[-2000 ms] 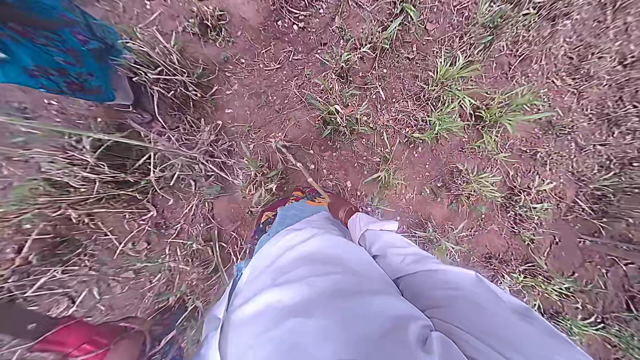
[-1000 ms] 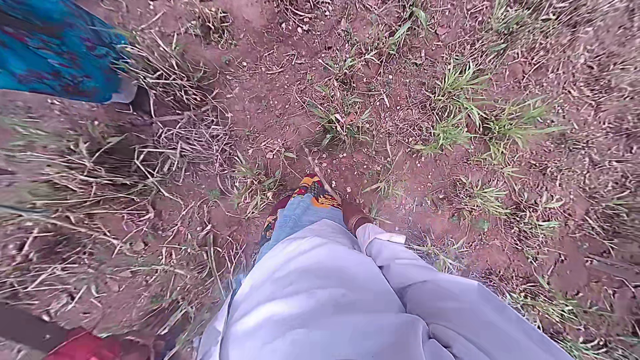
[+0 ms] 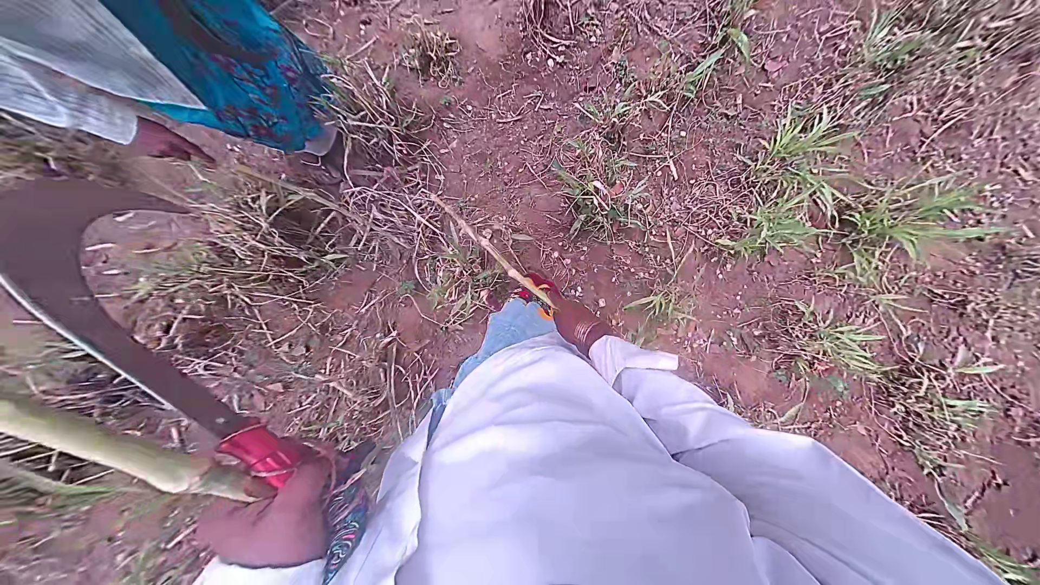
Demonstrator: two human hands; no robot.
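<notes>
At the lower left, my left hand (image 3: 280, 516) is closed around the red handle (image 3: 264, 451) of a curved billhook-like blade (image 3: 106, 325) and around the end of a thick pale green stalk (image 3: 97, 447). Blade and stalk both point to the left edge. My right hand (image 3: 575, 315), with bangles at the wrist, holds a thin dry stick (image 3: 479, 240) that slants up and to the left over the soil. Its fingertips are partly hidden beside a patterned cloth.
Another person in a blue patterned skirt (image 3: 244, 73) stands at the upper left, one hand (image 3: 171, 140) hanging down. Dry grass clumps (image 3: 244, 236) cover the left side. Green grass tufts (image 3: 780, 211) grow on reddish soil at the right.
My left hand has come further into view, and the blade and thick stalk now show. The other person's sleeve and hand have appeared. More of the stick in my right hand shows than one second ago.
</notes>
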